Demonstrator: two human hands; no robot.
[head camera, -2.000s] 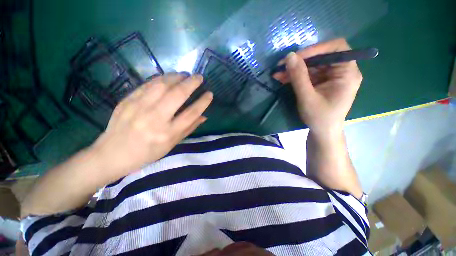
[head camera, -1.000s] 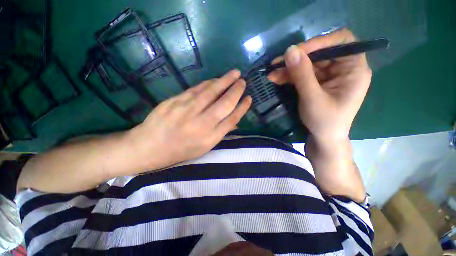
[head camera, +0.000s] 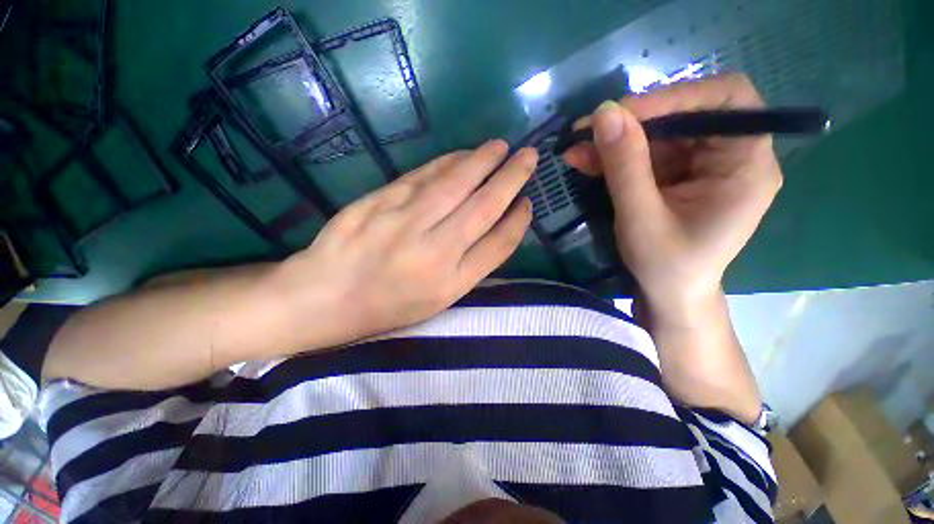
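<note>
My right hand (head camera: 696, 194) holds dark tweezers (head camera: 737, 123) like a pen, tips pointing left. The tips meet a black plastic frame (head camera: 558, 241), partly hidden under my hands. My left hand (head camera: 430, 230) lies flat, palm down, fingertips on the frame's left side. Rows of small bars (head camera: 556, 191) show between my hands. A clear sheet (head camera: 819, 61) with rows of small marks and bright glare runs from my right hand to the upper right. Whether my left fingers grip the frame or only press it is hard to tell.
A pile of loose black frames (head camera: 330, 97) overlaps left of my left hand; more dark frames (head camera: 102, 194) lie at the far left. All are on a glossy green tabletop (head camera: 461, 51). Its near edge runs by the striped top. Cardboard boxes (head camera: 855, 450) are below right.
Since two seconds ago, my left hand has moved right, uncovering more of the frame pile. The worked frame now lies lower between my hands. The view has also shifted.
</note>
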